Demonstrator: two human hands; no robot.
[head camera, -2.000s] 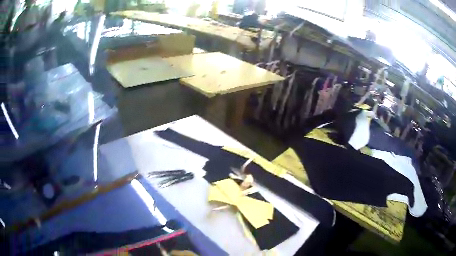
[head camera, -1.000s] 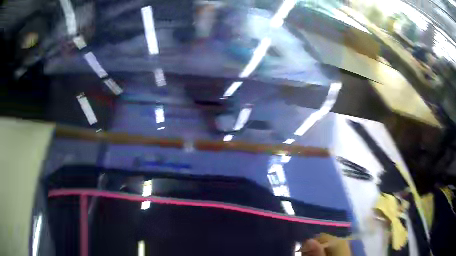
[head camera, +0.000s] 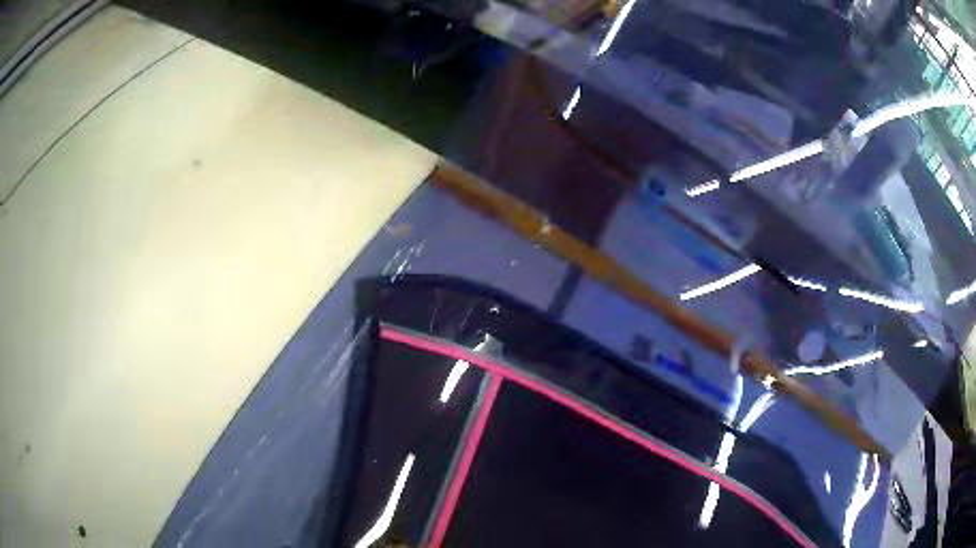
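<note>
The clear bluish sewing template (head camera: 284, 401) lies on the worktable. A dark garment panel (head camera: 599, 482) with a curved upper edge lies in the template area. A pink line (head camera: 610, 423) curves along the panel, and a second pink line (head camera: 468, 455) branches down from it. Brown hinge tape (head camera: 599, 262) crosses diagonally above. Beyond the tape is a clear sheet (head camera: 685, 241) with glare streaks. A tiny brownish patch at the bottom edge may be a left fingertip, too small to tell. My right hand is out of view.
The cream worktable (head camera: 171, 257) fills the left side. Dark thread snips (head camera: 901, 501) lie on a white surface (head camera: 910, 439) at the lower right edge. Blue printing (head camera: 690, 369) shows near the hinge tape. The background at upper right is blurred by reflections.
The view has swung left and tilted. More cream table shows, and the yellow pieces have left the picture. The fingers seen at the lower right one second ago are out of view.
</note>
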